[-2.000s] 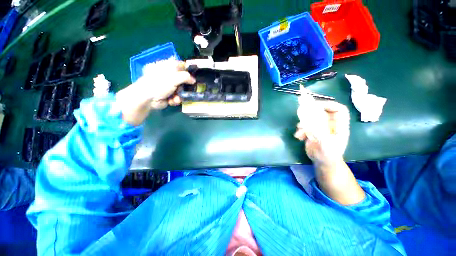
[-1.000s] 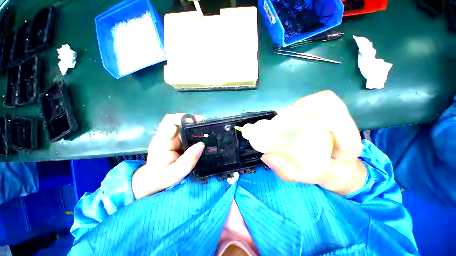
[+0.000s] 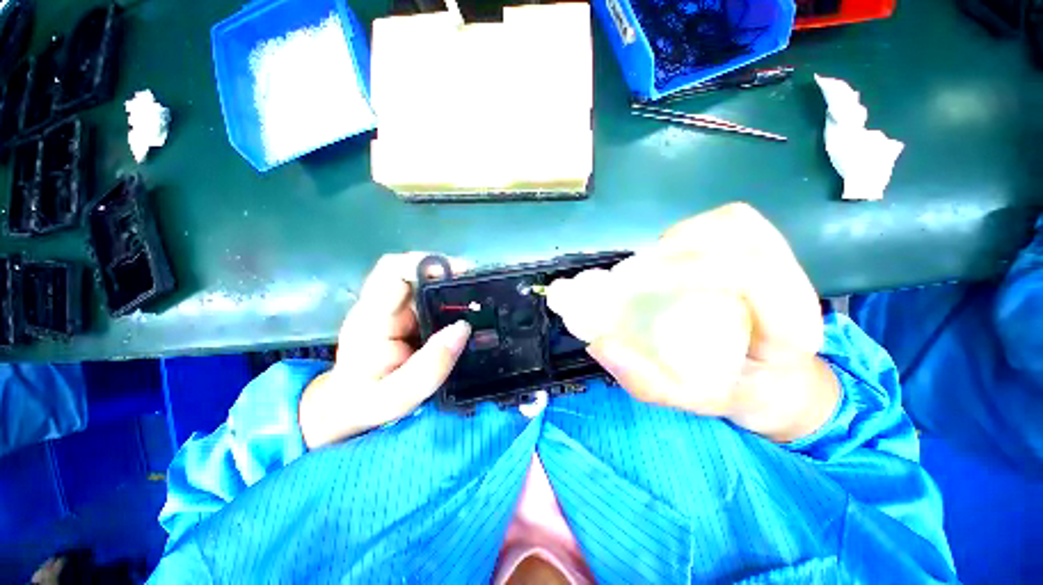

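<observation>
The black housing (image 3: pixel 494 343) is at the bench's front edge, its open side up, with two compartments, a corner loop at upper left and a short red wire inside. My left hand (image 3: pixel 383 354) grips its left end, thumb over the rim. My right hand (image 3: pixel 715 326) covers its right part, fingers closed round a pale, washed-out squeeze bottle (image 3: pixel 700 343). The bottle's thin yellowish tip is at a small round pale spot near the middle divider. The bottle is mostly hidden in the hand.
Behind are the cream fixture (image 3: pixel 483 103), a blue bin of white parts (image 3: pixel 243 114), a blue bin of black parts (image 3: pixel 652 69) and a red bin (image 3: pixel 846 14). Tweezers (image 3: pixel 709 121) and tissues (image 3: pixel 858 149) lie right. Black housings (image 3: pixel 126 246) stand left.
The housing has moved from over the fixture to the bench edge in my left hand. My right hand has come left onto it. Over the last second both hands have barely moved.
</observation>
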